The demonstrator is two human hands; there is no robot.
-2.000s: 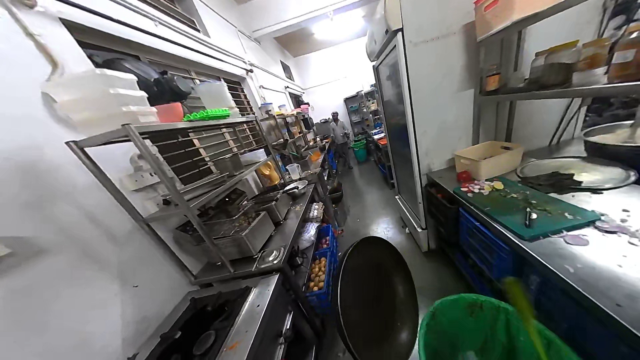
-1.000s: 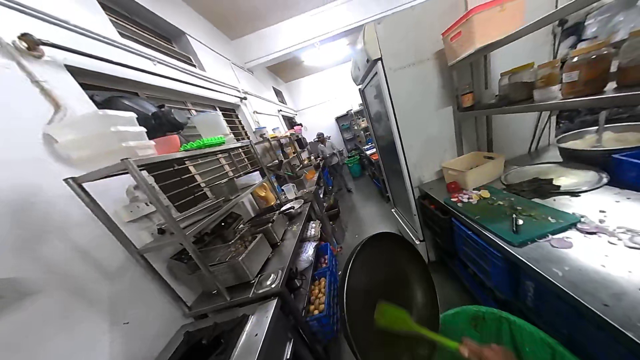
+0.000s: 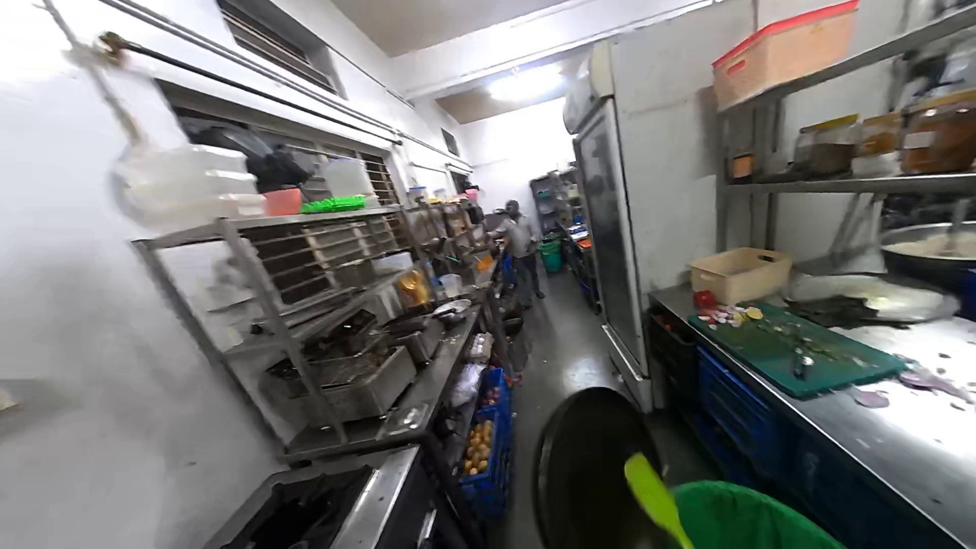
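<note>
A dark round pan [image 3: 583, 469] is tilted up on its side at the bottom middle of the head view, beside a bin with a green liner [image 3: 751, 518]. In front of the pan's right part and the bin's left rim is a lime-green spatula [image 3: 654, 492], its handle running out of the bottom edge. Neither of my hands shows, so what holds the pan and the spatula is hidden below the frame.
At the lower left is a stove [image 3: 305, 511] below a steel rack [image 3: 259, 305]. On the right counter lie a green cutting board [image 3: 827, 354] and a cream basket [image 3: 740, 274]. Blue crates [image 3: 499, 450] stand under the left counter. A person [image 3: 520, 248] is down the aisle.
One second ago a hand showed on the spatula over the pan and bin; it is now out of view. The pan has turned more edge-on.
</note>
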